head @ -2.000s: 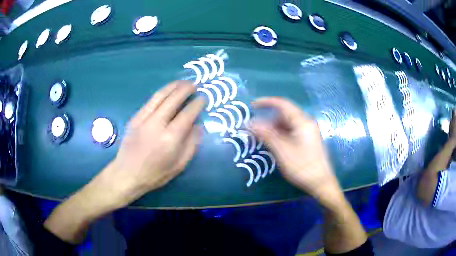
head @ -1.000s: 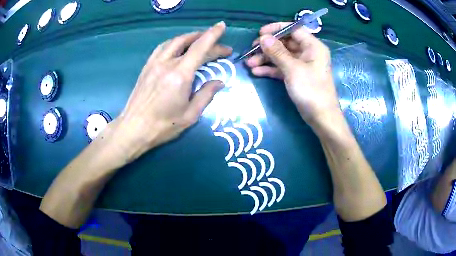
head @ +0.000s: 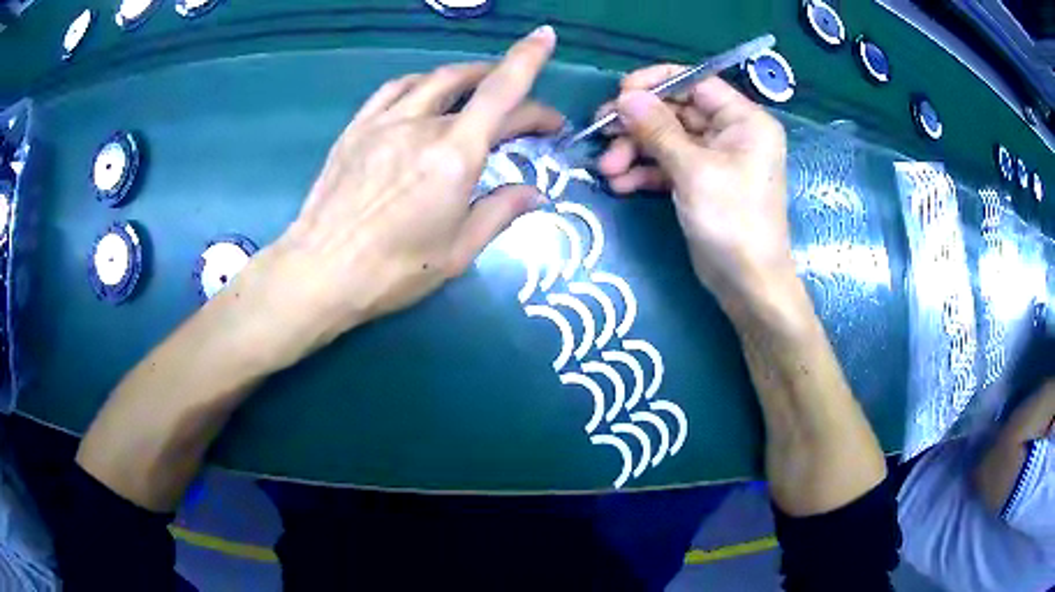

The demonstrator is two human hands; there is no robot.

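Observation:
White arc stickers (head: 610, 311) lie in rows on a clear glossy backing sheet (head: 517, 245) in front of me. My left hand (head: 411, 191) rests over the sheet's upper left, its index finger stretched out; no disc shows in it. My right hand (head: 717, 162) holds slim silver tweezers (head: 708, 67) between thumb and fingers. The tweezers' tip points down left at the top of the sheet, at an arc sticker (head: 567, 183) that looks turned out of its row. Whether the tip grips it is too blurred to tell.
Black discs with pale centres (head: 117, 263) stand at the left. A clear-edged tray (head: 16, 347) is at the far left. More discs (head: 769, 75) lie on the green belt behind. Spare sticker sheets (head: 943, 301) lie at the right, near another person's arm (head: 1001, 445).
The top arc beside the tweezers has shifted out of its row. My view has moved slightly, so the sheet sits farther right in the picture. Both hands keep nearly the same pose.

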